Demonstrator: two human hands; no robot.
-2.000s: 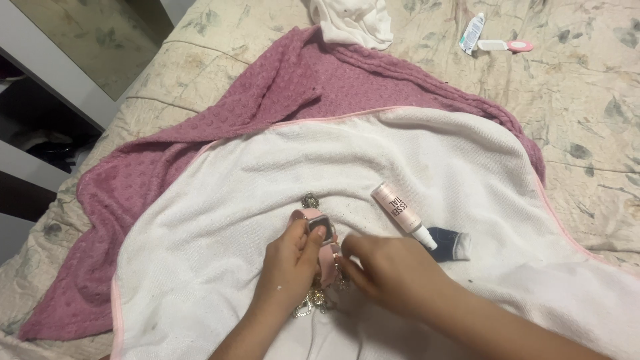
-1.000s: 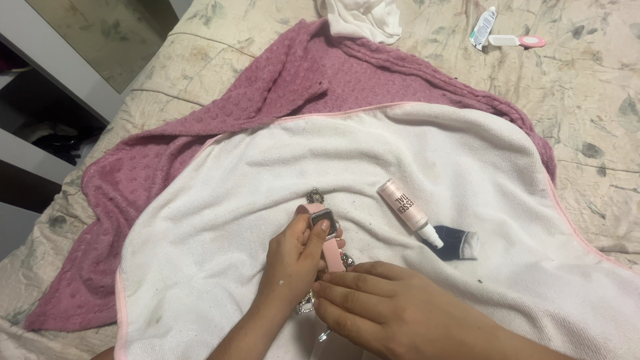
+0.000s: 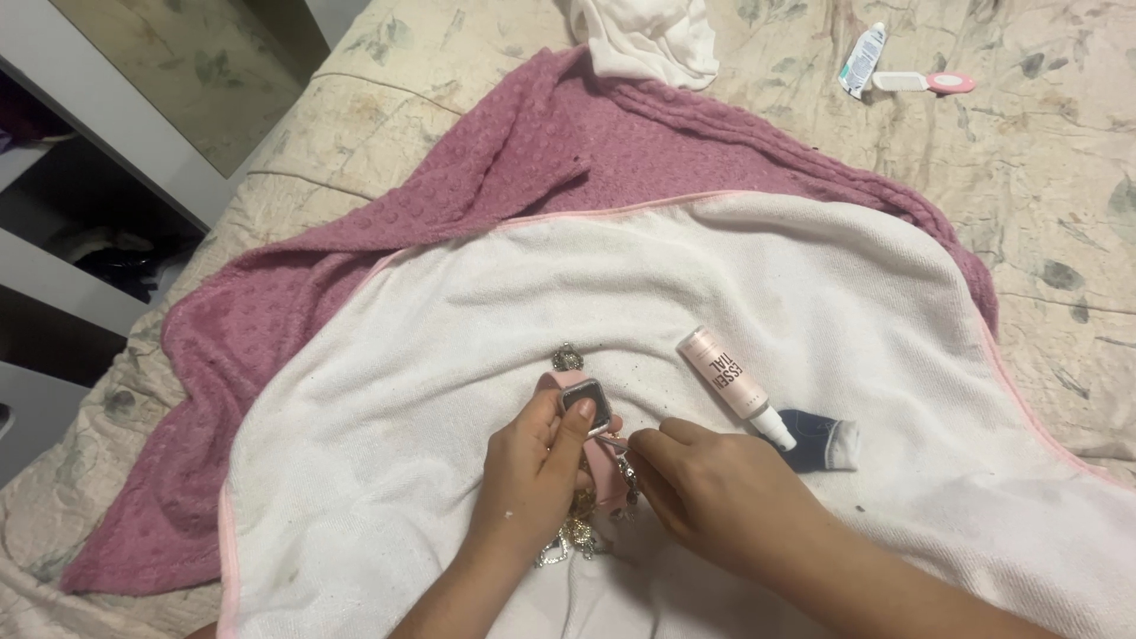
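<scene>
A smartwatch with a pink band is held in my left hand, the thumb resting over its screen. My right hand is close by on the right, its fingertips pinching a small, thin metallic item against the lower edge of the watch case; what it is cannot be made out. Silver and gold-coloured jewellery lies below and behind the band, partly hidden by the hands, with another ornate metal piece just above the watch. All this is over a white towel with pink edging.
Right of my hands, a pink spray bottle lies with its nozzle on a small dark blue and white cloth item. A mauve blanket runs behind the towel. Farther back are a white cloth, a tube and a pink-handled foot file or brush.
My right hand has moved from the lower part of the band up to the watch case's lower edge. The left hand keeps its hold on the watch.
</scene>
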